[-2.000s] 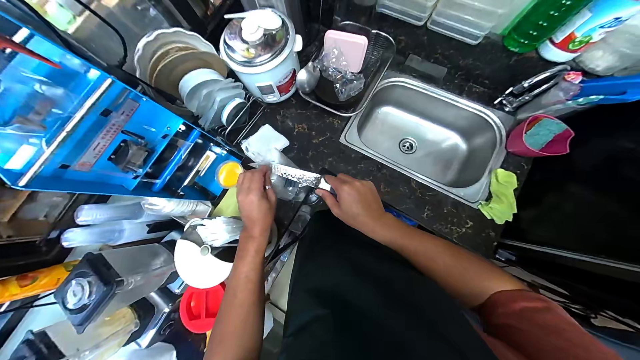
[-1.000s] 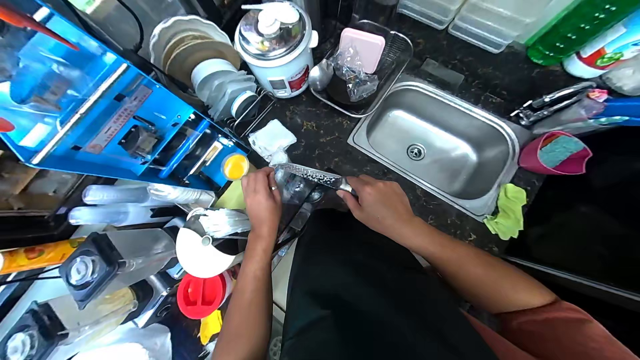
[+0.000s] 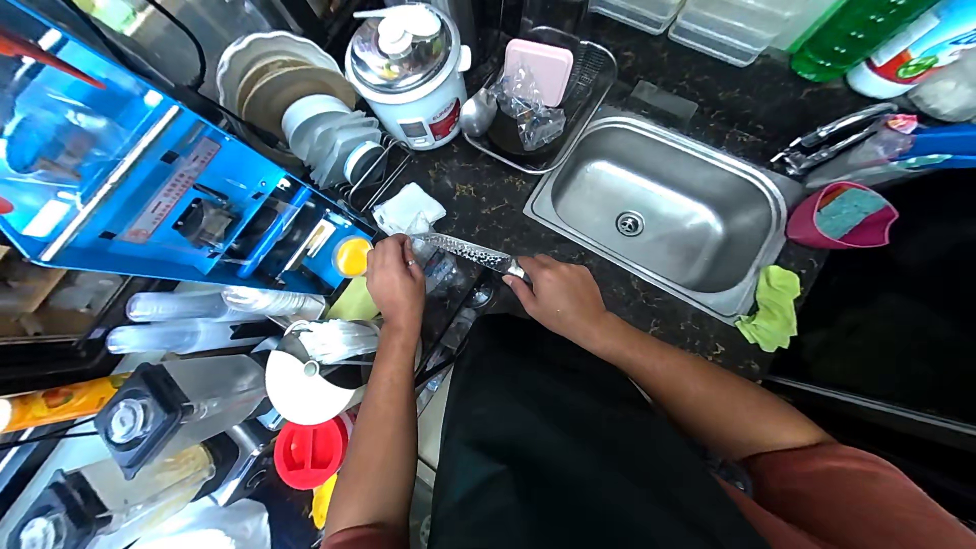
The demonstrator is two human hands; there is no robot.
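My right hand [image 3: 560, 293] is closed round the handle end of a knife [image 3: 473, 250] with a patterned, speckled blade. The blade points left, toward my left hand [image 3: 396, 274], whose fingers are bent near the tip; whether they grip the tip or clear plastic beside it cannot be told. Clear plastic [image 3: 442, 271] lies just below the blade. A white cloth or tissue [image 3: 410, 209] rests on the dark counter above the tip. A jar with a yellow-orange top [image 3: 353, 256] stands left of my left hand.
Right of the hands is a steel sink [image 3: 648, 206], with a green cloth [image 3: 772, 309] at its corner and a pink sponge holder [image 3: 842, 216] beyond. A rice cooker [image 3: 408, 76], a wire tray [image 3: 591, 84] and stacked plates [image 3: 282, 84] stand behind. A blue shelf [image 3: 175, 175] and blenders [image 3: 175, 396] are at left.
Both hands stay about the knife, whose blade has tilted a little since the first frame. Nothing has plainly been let go.
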